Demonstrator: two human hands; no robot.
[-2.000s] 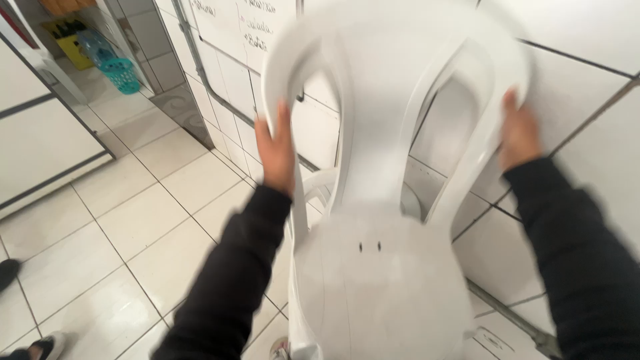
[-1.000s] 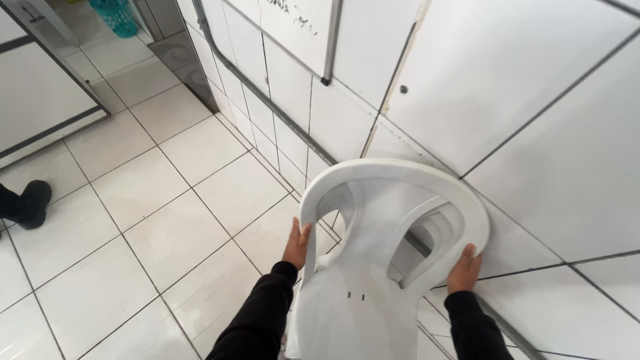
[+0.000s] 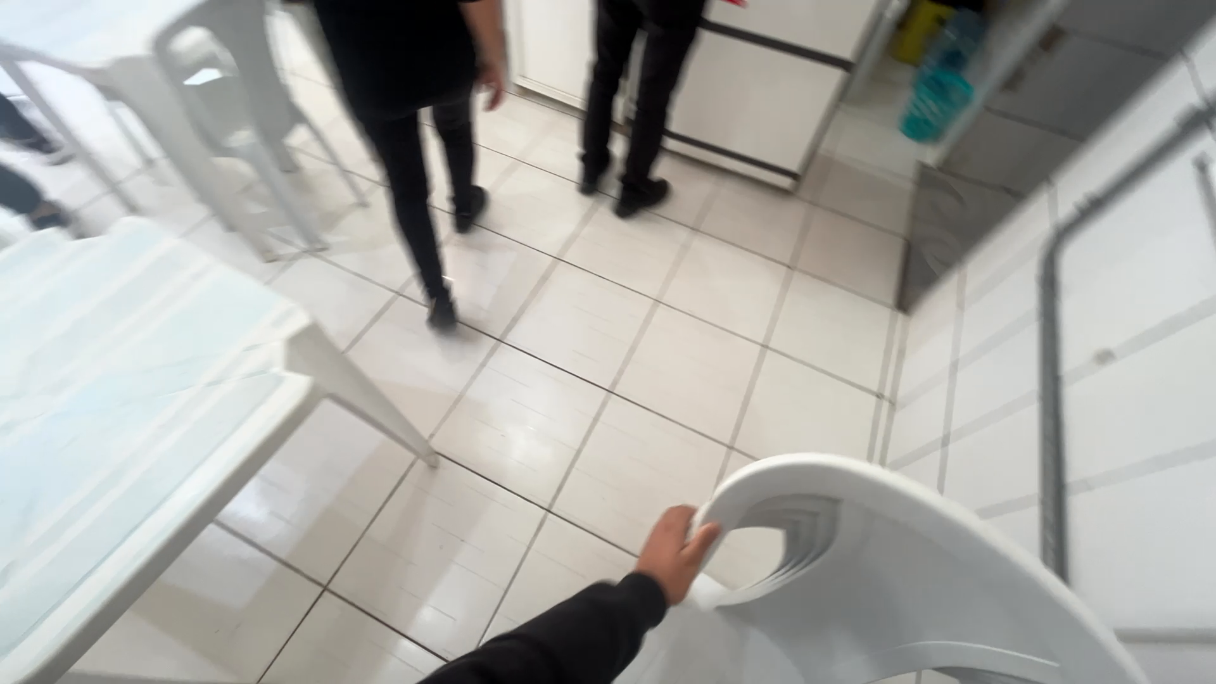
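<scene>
A white plastic chair [image 3: 912, 560] fills the lower right, close to the tiled wall, and its lower part is cut off by the frame. My left hand [image 3: 676, 556] grips the left edge of its backrest beside an oval opening, the thumb on the near side. The black sleeve comes up from the bottom edge. My right hand is outside the view. Nested ridges seen through the opening suggest more than one chair stacked together.
A white plastic table [image 3: 161, 380] stands at left, with plastic chairs [image 3: 233, 104] beyond. Two people in dark clothes [image 3: 408, 104] [image 3: 641, 85] stand or walk near a white cabinet [image 3: 760, 85]. A teal basket [image 3: 936, 104] is at upper right; a grey pipe [image 3: 1050, 408] runs along the wall.
The view has swung left, bringing in the table and two people. My left hand stays on the chair's backrest; my right hand, on the chair's other side before, has left the view.
</scene>
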